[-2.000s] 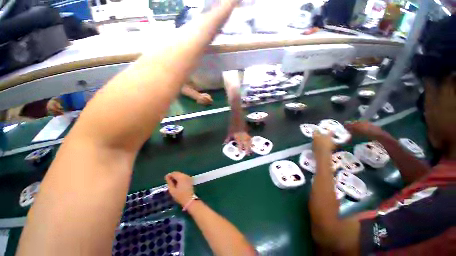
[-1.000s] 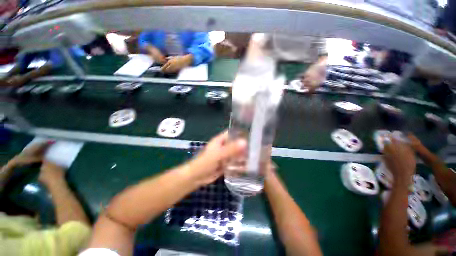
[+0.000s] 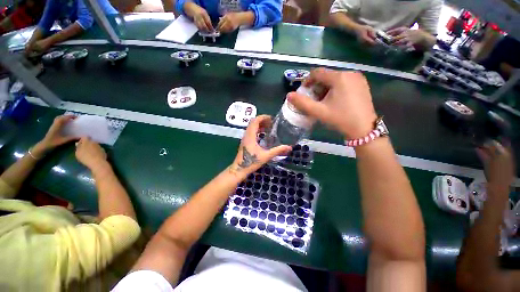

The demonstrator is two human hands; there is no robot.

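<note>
A clear drink bottle with a white lid [image 3: 293,114] is held tilted above the pad sheets. My left hand [image 3: 254,145] grips the bottle's lower body. My right hand [image 3: 336,102] is on the lid and neck, with fingers around the top. A pad sheet with rows of black discs [image 3: 273,202] lies on the green bench below my hands. Part of another disc sheet [image 3: 302,155] shows behind it, partly hidden by the bottle and my left hand.
Two white housing covers [image 3: 241,114] [image 3: 182,97] lie on the dark belt. Open units with wiring [image 3: 250,65] stand farther across. Stacked covers [image 3: 451,194] are at right beside a person's arm. A person in yellow [image 3: 68,245] handles a white sheet at left. People work opposite.
The bottle has come down and tilted. My right hand is now on its lid, and my left hand still holds its body. The view has shifted, showing more of the people opposite.
</note>
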